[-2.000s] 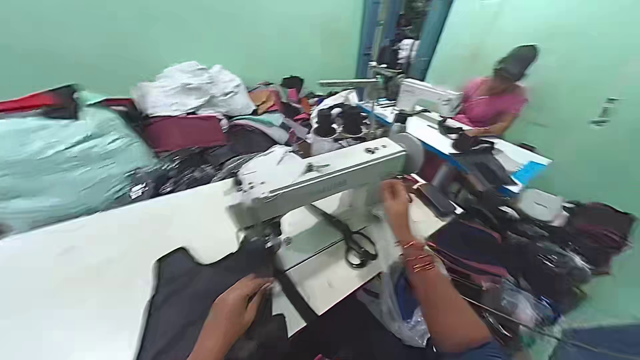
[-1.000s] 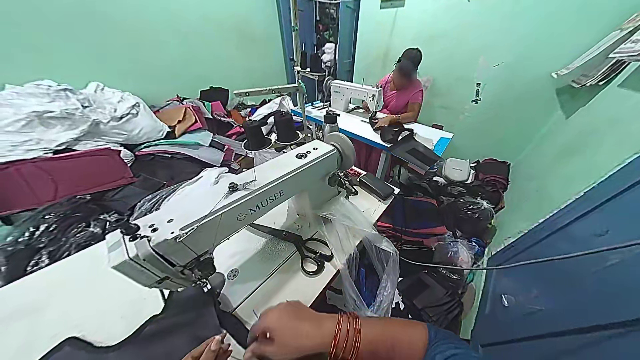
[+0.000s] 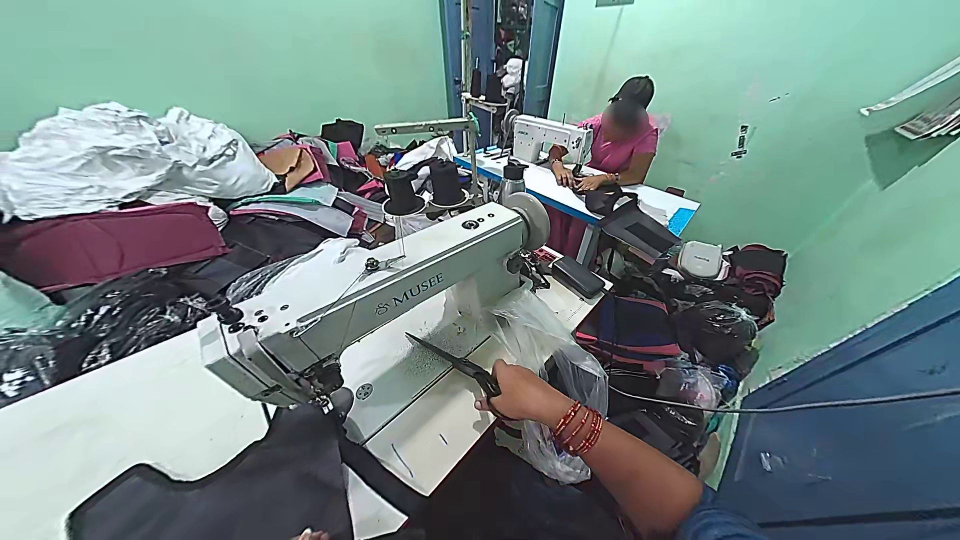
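My right hand [image 3: 517, 394] grips the handles of black scissors [image 3: 450, 358], whose blades point up and left over the bed of a white Musee sewing machine [image 3: 390, 292]. Only the fingertips of my left hand [image 3: 311, 534] show at the bottom edge, by the black fabric piece [image 3: 225, 480]; their hold on it cannot be made out. That fabric lies on the white table with its upper end at the needle area. A black strip [image 3: 382, 472] runs from there toward the front edge.
A clear plastic bag [image 3: 555, 360] hangs at the table's right end, near a black case [image 3: 577, 277]. Thread cones [image 3: 448, 182] stand behind the machine. Fabric heaps [image 3: 112, 240] fill the back left. A co-worker [image 3: 626, 142] sits at another sewing machine [image 3: 551, 139]. A cable [image 3: 787, 407] crosses at right.
My right hand was beside my left at the fabric one second ago; it has since taken hold of the scissors, which lay on the machine bed. My left hand shows less now.
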